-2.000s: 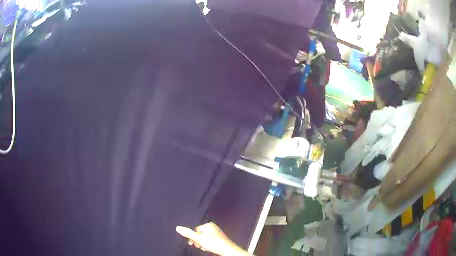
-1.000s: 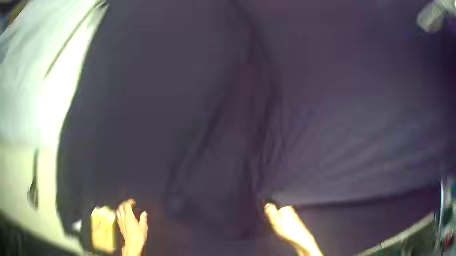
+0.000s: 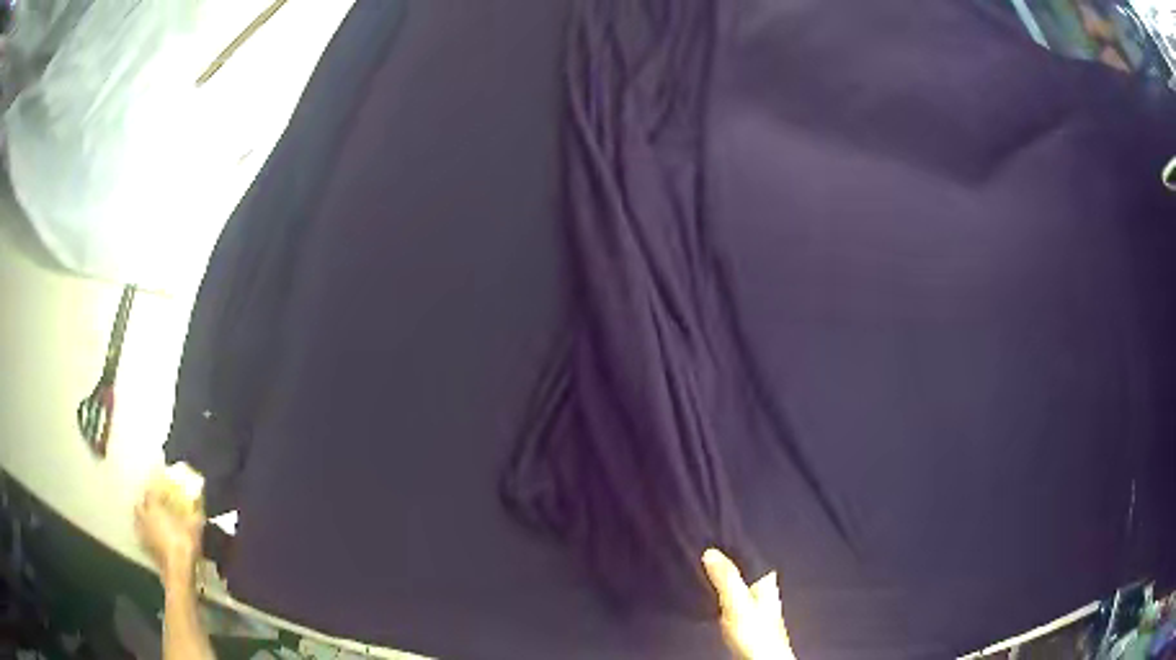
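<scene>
Dark purple fabric (image 3: 426, 322) covers most of the head view, with a bunched band of folds running down its middle. My left hand (image 3: 168, 518) is at the cloth's left front corner, closed around a pale yellow block (image 3: 185, 481) that is mostly hidden by the fingers. A small white triangular bit lies just right of it. My right hand (image 3: 751, 609) is at the front edge, at the lower end of the folds, with the fabric pinched at its fingers; the fingertips are partly hidden.
Dark-handled shears (image 3: 103, 402) lie on the pale tabletop (image 3: 52, 348) at the left. A translucent plastic sheet (image 3: 65, 168) and a thin brownish stick (image 3: 241, 41) are at the upper left. The table's curved front edge runs along the bottom. Clutter shows at the upper right.
The view has swung from the right end of the table to its left end. My left hand has moved left to the cloth corner, and the yellow block has left its former spot. Folds have bunched up.
</scene>
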